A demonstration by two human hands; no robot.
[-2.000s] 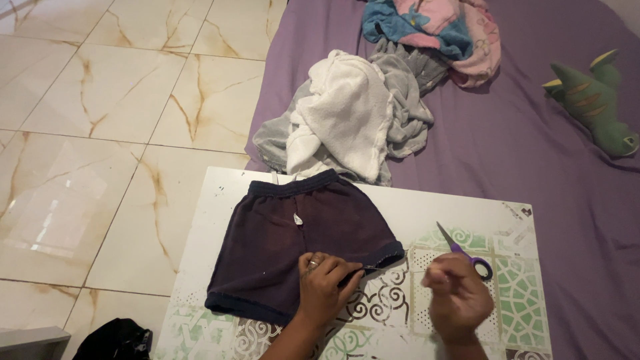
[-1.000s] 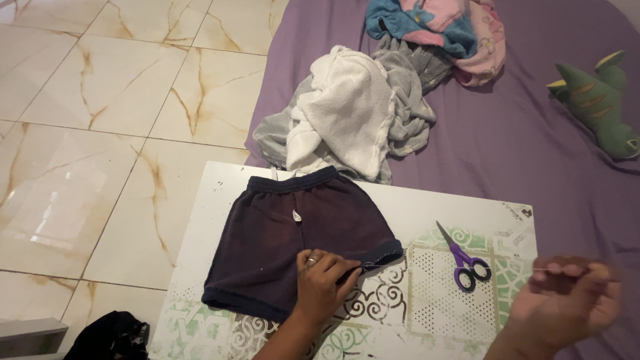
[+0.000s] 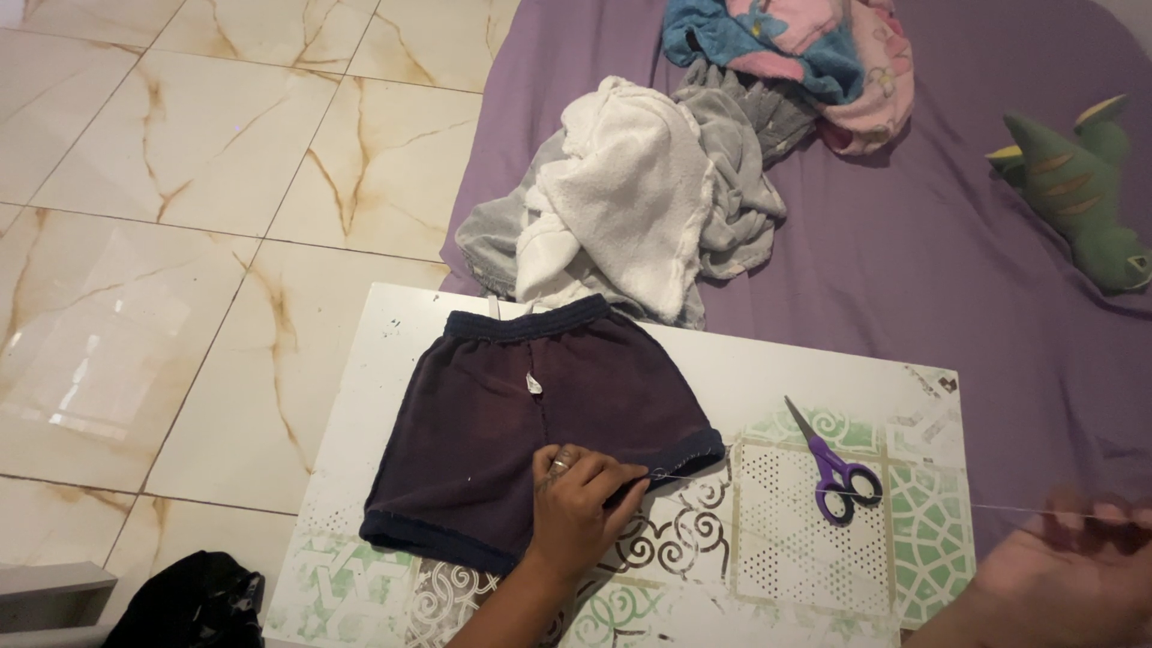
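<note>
Dark maroon shorts (image 3: pixel 486 423) with navy waistband and hems lie flat on a patterned white board. My left hand (image 3: pixel 585 504), a ring on one finger, pinches the navy hem of the right-hand leg opening. From there a thin pale thread (image 3: pixel 990 507) runs taut to the right, across purple-handled scissors (image 3: pixel 837 468) lying on the board, their blades pointing up and left. At the right edge of the view, my right hand (image 3: pixel 1062 558) is raised and blurred, fingers bent at the thread. Whether it also holds a needle cannot be told.
The board (image 3: pixel 810 364) overlaps a purple bedsheet (image 3: pixel 882 261). Beyond it lie a heap of white and grey cloth (image 3: pixel 630 189) and a pink and blue cloth (image 3: pixel 864 81). A green plush dinosaur (image 3: pixel 1080 198) lies at right. Black fabric (image 3: pixel 193 598) is at lower left, near tiled floor (image 3: pixel 180 333).
My right hand has moved from beside the shorts' hem, over the scissors, out to the right edge, drawing the thread out long. My left hand stays at the hem.
</note>
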